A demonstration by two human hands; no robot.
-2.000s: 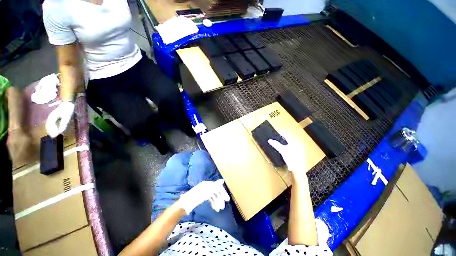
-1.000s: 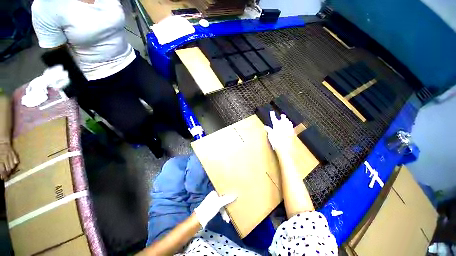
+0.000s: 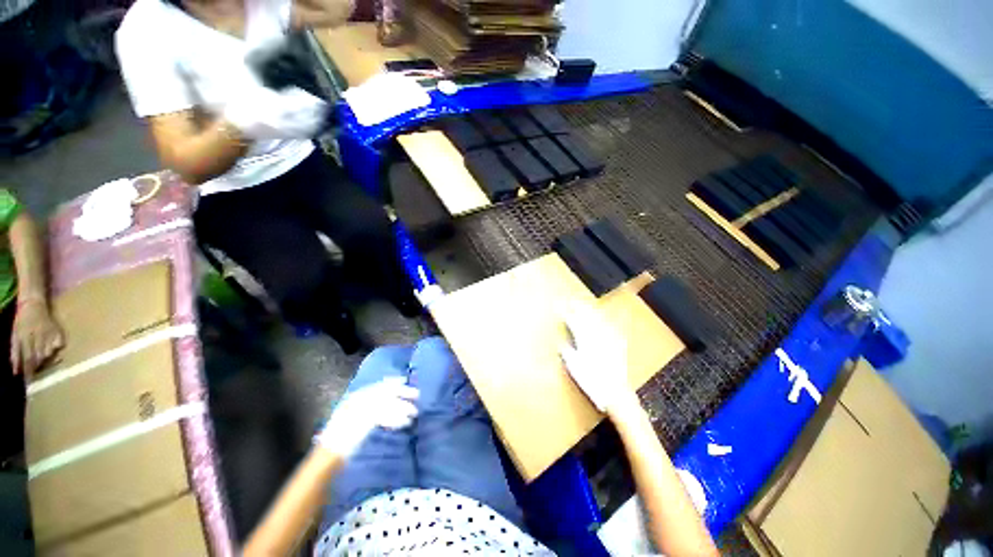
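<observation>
A tan cardboard sheet lies on the near edge of the mesh conveyor in front of me. Black oblong blocks stand side by side along its far side, with another block to their right past a cardboard strip. My right hand, in a white glove, rests on or just over the sheet; its fingers are spread and hold no block. My left hand, also gloved, is over my lap, slightly blurred, fingers apart and empty.
More black blocks on cardboard lie farther along the mesh conveyor. Blue-wrapped rails edge it. Spare cardboard leans at right. A person in a white shirt stands ahead left beside the cardboard-covered bench; another person's hand rests there.
My right hand has let go of the black block, now beside the others, and moved back over the sheet. My left hand has left the sheet's near edge for my lap.
</observation>
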